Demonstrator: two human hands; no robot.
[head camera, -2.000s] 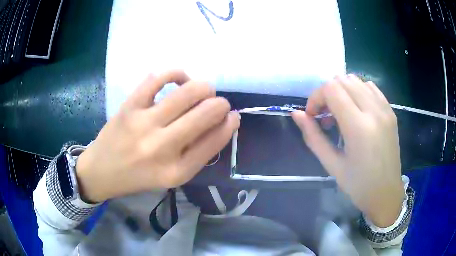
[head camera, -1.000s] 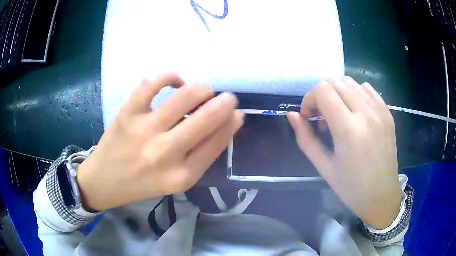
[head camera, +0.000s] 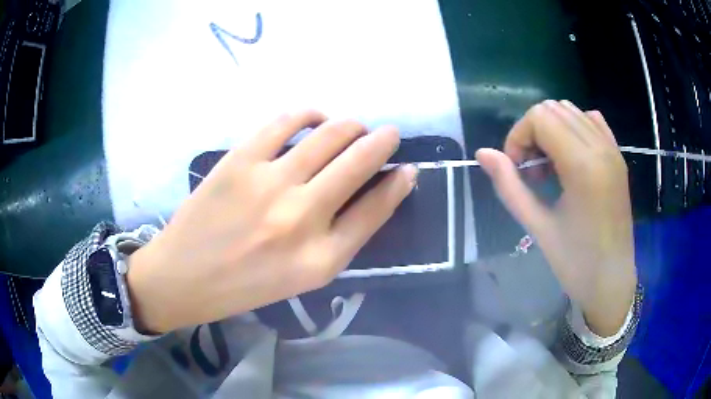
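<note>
A black device housing lies in front of me with its dark screen window edged by a white border. My left hand lies over the housing's left part and hides it; its fingertips press at the window's upper edge. My right hand is off the housing's right end, with thumb and index finger closed on a narrow white tape. The tape runs from my left fingertips along the upper edge, through my right fingers and on to the right.
A white foam sheet with a blue mark lies under the housing on a dark green bench. Black stacked housings stand at the left and right edges. Blue shows below the bench at right. A black cord loop hangs near my clothing.
The view has shifted, so sheet and housing sit further left. My right hand has moved off the housing's right end, and the tape between my hands now shows past that end.
</note>
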